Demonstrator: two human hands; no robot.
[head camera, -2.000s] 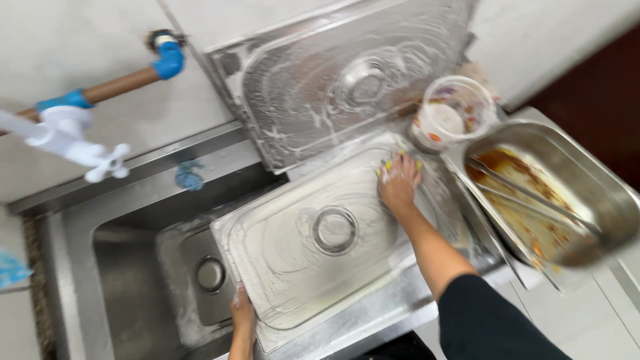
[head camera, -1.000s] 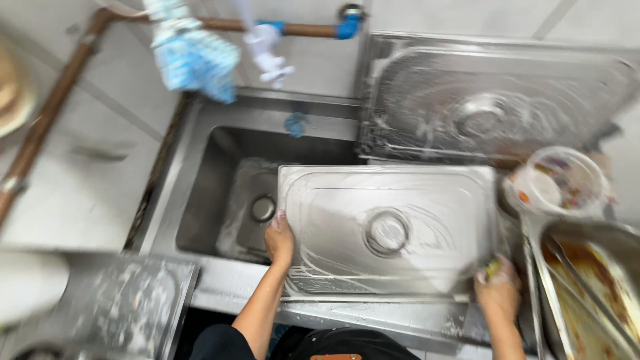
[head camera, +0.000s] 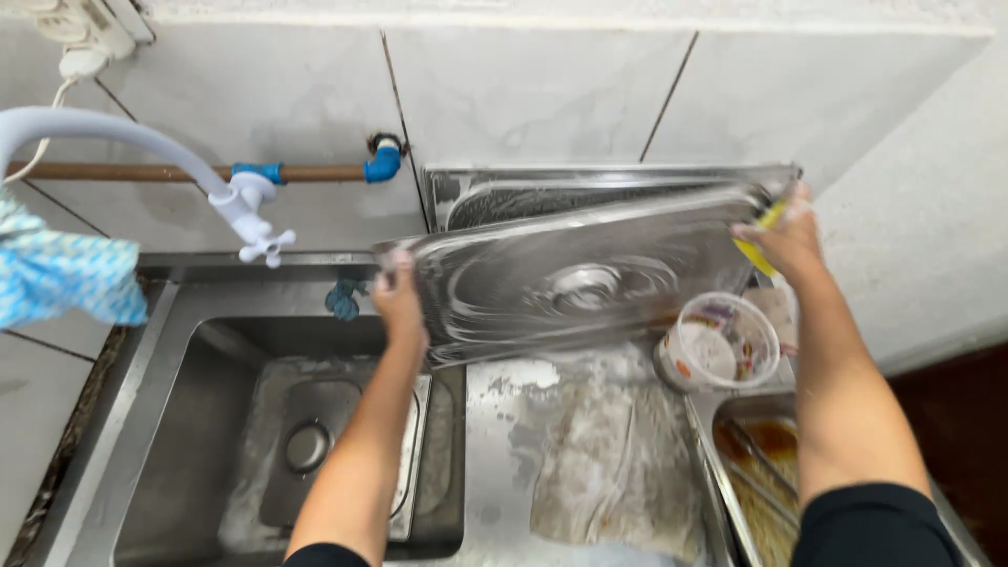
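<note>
A soapy stainless steel pan lid (head camera: 583, 276) is held tilted up by both hands, in front of another steel lid (head camera: 504, 197) that leans on the wall. My left hand (head camera: 400, 303) grips its left edge. At its upper right corner, my right hand (head camera: 783, 236) holds the lid together with a yellow sponge (head camera: 760, 250). Below the lid, a wet, greyish cloth (head camera: 622, 472) lies on the steel drainboard (head camera: 500, 457). The lids are somewhat blurred.
Left is a steel sink (head camera: 177, 472) with a metal piece inside. A white faucet (head camera: 252, 228) and a blue patterned cloth (head camera: 67, 268) hang at the left. On the right stand a plastic tub (head camera: 718, 342) and a dirty steel pan (head camera: 705, 441) holding metal utensils.
Both hands have raised the lid from lying over the drainboard to tilted against the back, uncovering the greyish cloth. The view has shifted.
</note>
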